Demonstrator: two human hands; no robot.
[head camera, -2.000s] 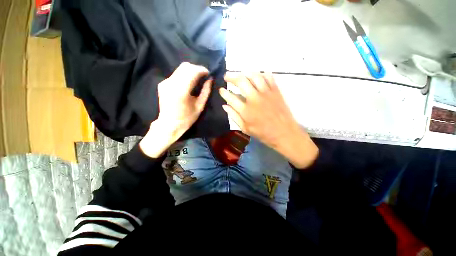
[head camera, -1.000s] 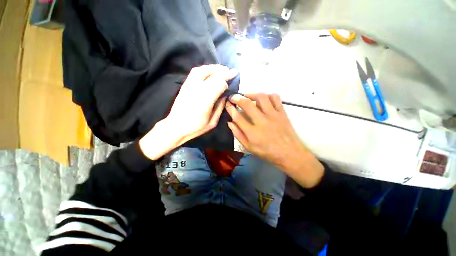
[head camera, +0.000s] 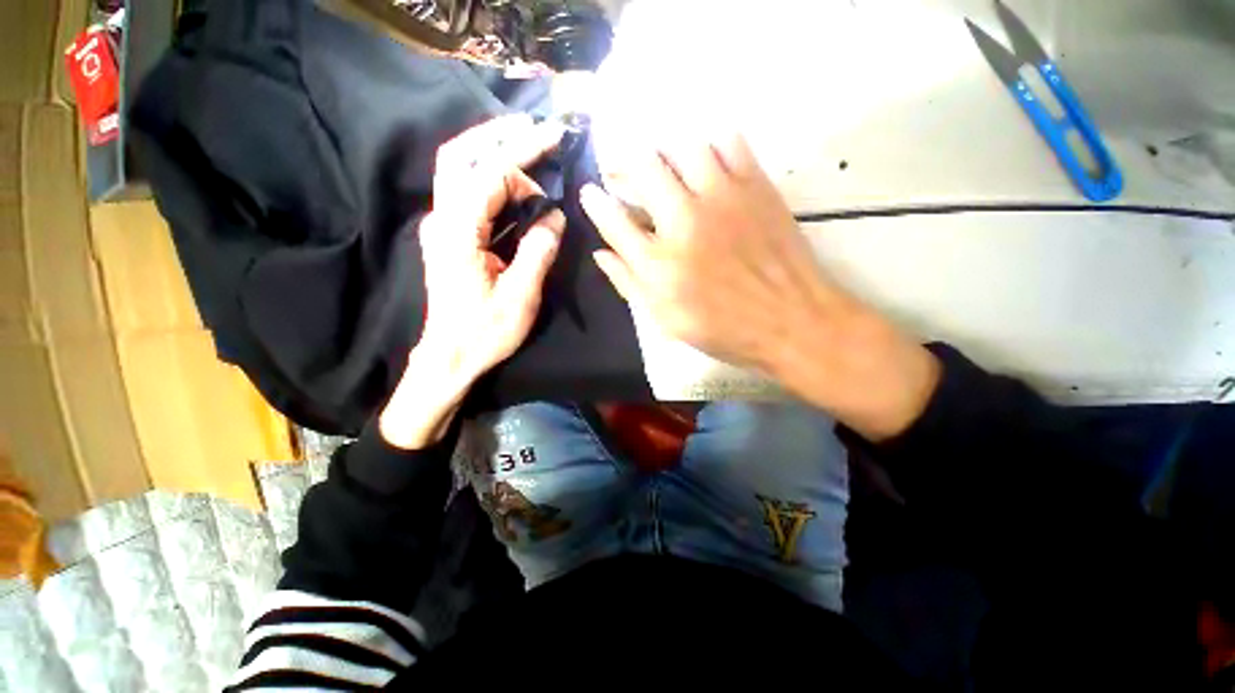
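A large black fabric garment piece (head camera: 325, 230) lies in soft folds at the left of the machine bed and hangs over its front edge. My left hand (head camera: 488, 264) pinches a fold of the cloth near its right edge, thumb and fingers closed on it. My right hand (head camera: 738, 264) lies palm down beside it, fingers spread at the cloth's right edge. Glare hides whether its fingertips grip any cloth. The presser foot area (head camera: 572, 119) shows just above my left fingertips, partly washed out by the lamp.
Blue-handled thread snips (head camera: 1063, 122) lie on the white machine bed (head camera: 1002, 298) at upper right. A grey tray (head camera: 106, 156) with a red packet (head camera: 94, 84) stands at upper left. Brown cardboard (head camera: 169, 339) and grey quilted cloth (head camera: 149, 582) are at left.
The view has shifted, and the machine head has mostly left the picture. My hands have moved apart from their touching position; my right hand now lies flatter, with its fingers spread.
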